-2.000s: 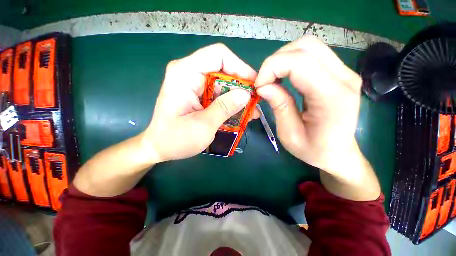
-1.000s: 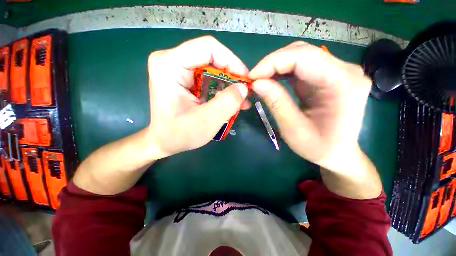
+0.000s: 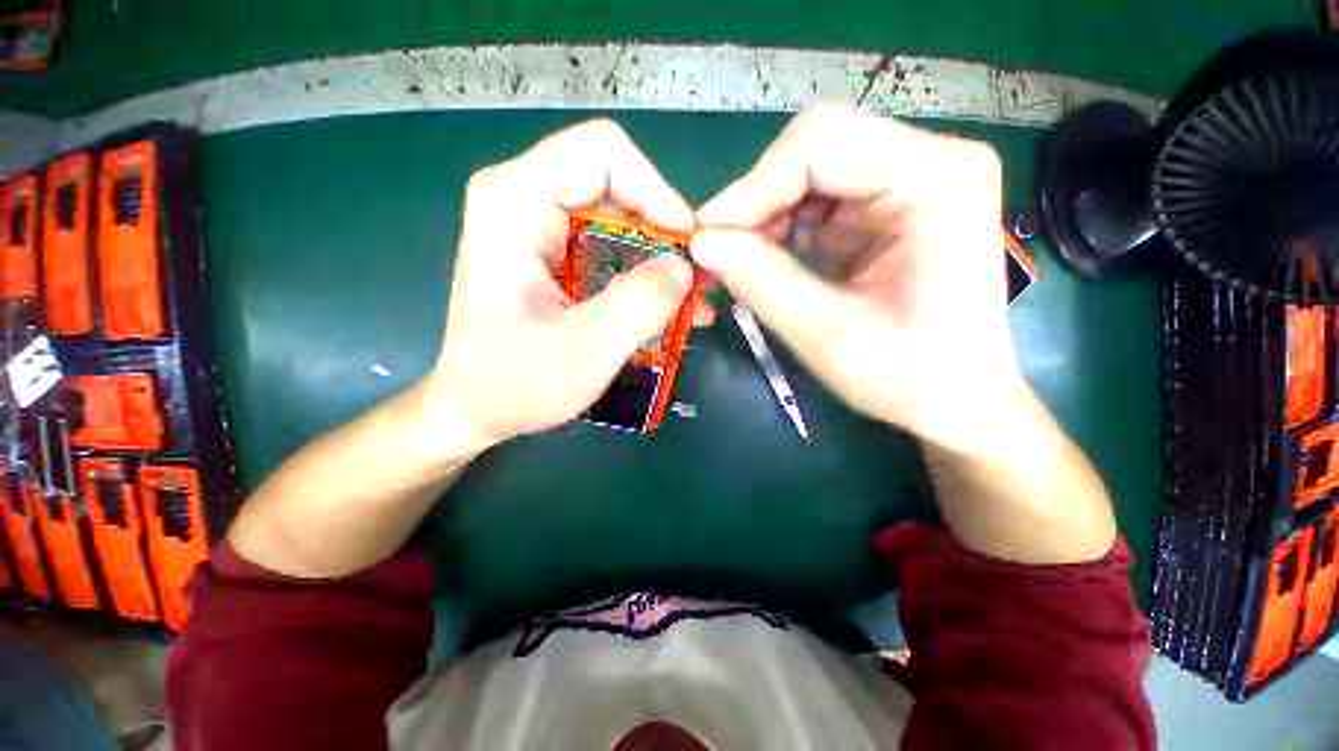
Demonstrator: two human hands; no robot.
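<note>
A half-assembled orange phone (image 3: 676,330) is held above the green bench, its circuit board (image 3: 608,258) facing up and its dark screen (image 3: 629,396) at the near end. My left hand (image 3: 551,301) grips the phone, thumb across the board. My right hand (image 3: 881,264) pinches at the phone's far right corner with thumb and forefinger; whatever is between the fingertips is hidden. Silver tweezers (image 3: 770,373) lie on the bench just right of the phone, beside my right hand. A small light piece (image 3: 684,411) lies by the phone's near end.
Black parts trays with orange shells stand left (image 3: 179,352) and right (image 3: 1231,484). A black desk fan (image 3: 1248,184) is at far right. Another orange-edged phone (image 3: 1021,267) shows behind my right hand. A worn metal strip (image 3: 588,77) borders the belt, which carries a phone (image 3: 30,40).
Both hands and the phone have shifted slightly left, and the screen end shows more than one second ago. A phone edge now shows right of my right hand. A phone appears on the belt at far left.
</note>
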